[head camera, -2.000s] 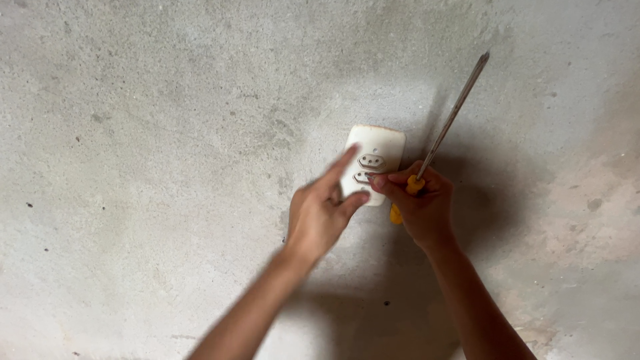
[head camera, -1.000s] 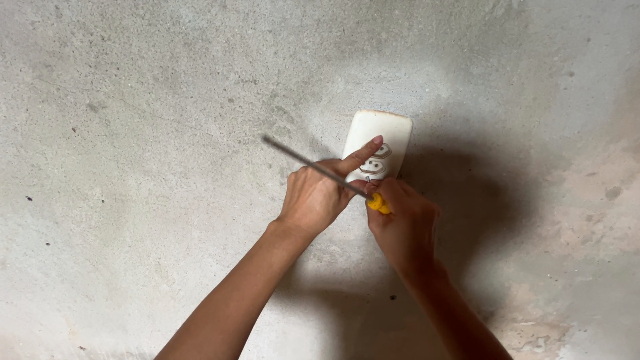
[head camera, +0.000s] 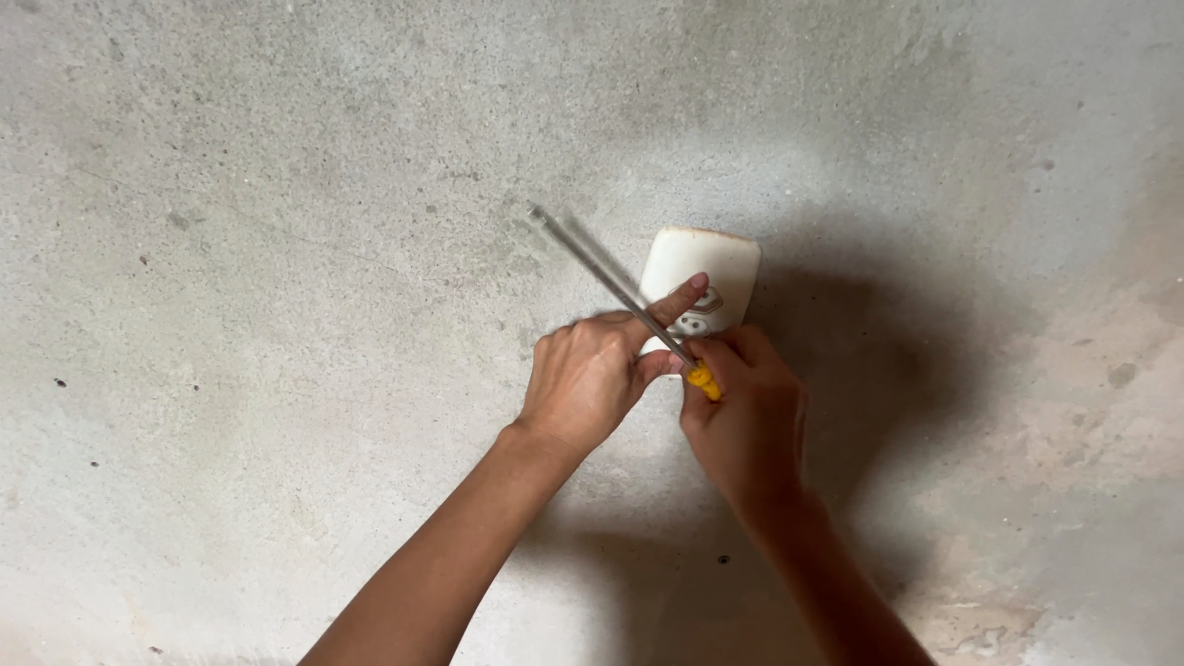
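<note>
A white double wall socket plate (head camera: 708, 254) sits on the plastered wall, its lower part hidden by my hands. My left hand (head camera: 592, 375) lies over the plate's left side, with the index finger across the sockets and the thumb near the lower edge. In my right hand (head camera: 749, 407), at the plate's lower right, is a screwdriver (head camera: 606, 277) with a yellow handle. Its metal shaft points up and left over my left hand, away from the plate. The right fingertips are close to the plate's lower part; whether they hold anything else is hidden.
The rough grey wall (head camera: 324, 231) surrounds the plate. A small dark hole or spot (head camera: 723, 560) shows below it. Dark shadows of my arms fall on the wall below and right of the plate.
The screwdriver's shaft has swung from pointing up and right to up and left. My left index finger has come to lie across the sockets.
</note>
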